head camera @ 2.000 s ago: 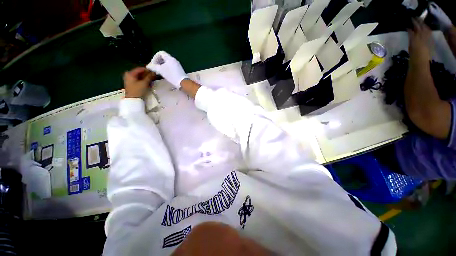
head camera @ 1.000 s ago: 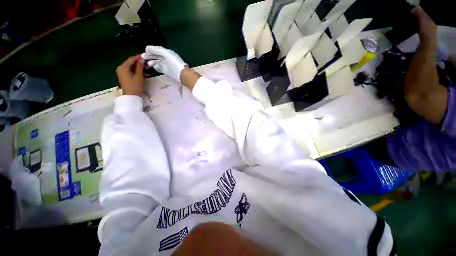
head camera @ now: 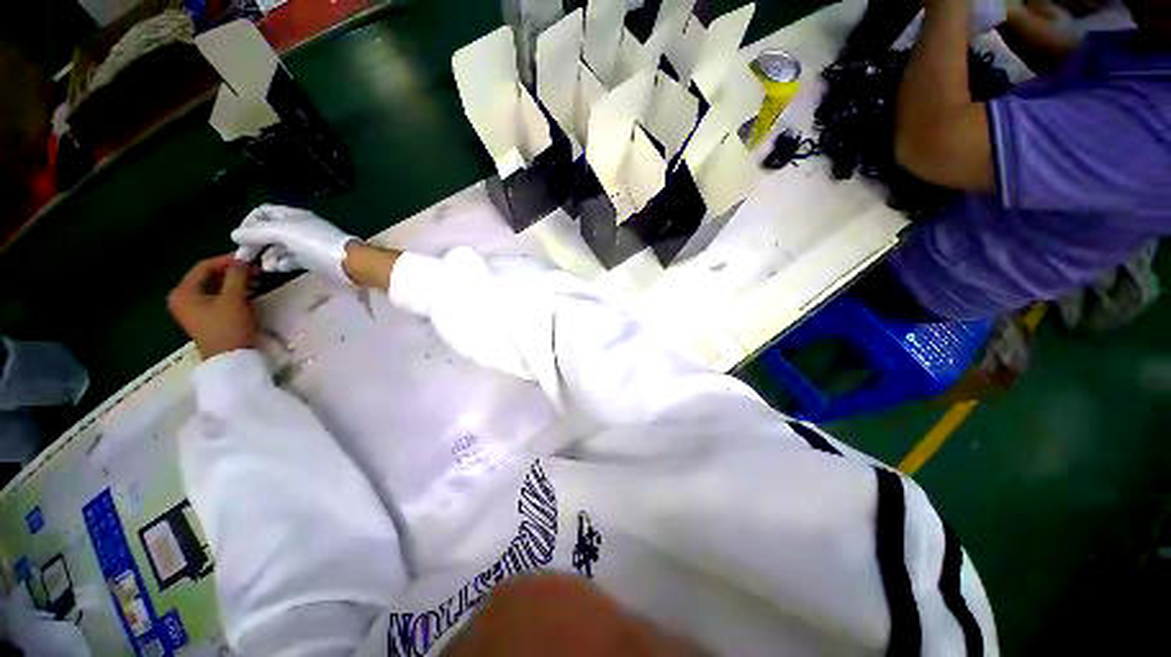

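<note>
My left hand (head camera: pixel 215 303), bare, is at the belt-side edge of the white bench (head camera: pixel 372 385). My right hand (head camera: pixel 293 241), in a thin white glove, is beside it with its fingertips meeting the left hand's fingertips. Anything pinched between them is too small or hidden to tell. Black cartons (head camera: pixel 529 190) with tall cream flaps standing open are clustered on the bench to the right of my hands.
Another black carton (head camera: pixel 302 152) stands open on the dark green belt (head camera: pixel 398 109). Grey-white bagged products (head camera: pixel 41 372) lie at far left. A printed sheet (head camera: pixel 77 533) covers the bench's left. A yellow can (head camera: pixel 771 93), black cables (head camera: pixel 863 109) and a person in purple (head camera: pixel 1066 141) are at right.
The view has turned and shifted, so the cartons and the person appear further left and the printed sheet lower. My hands remain together at the bench edge.
</note>
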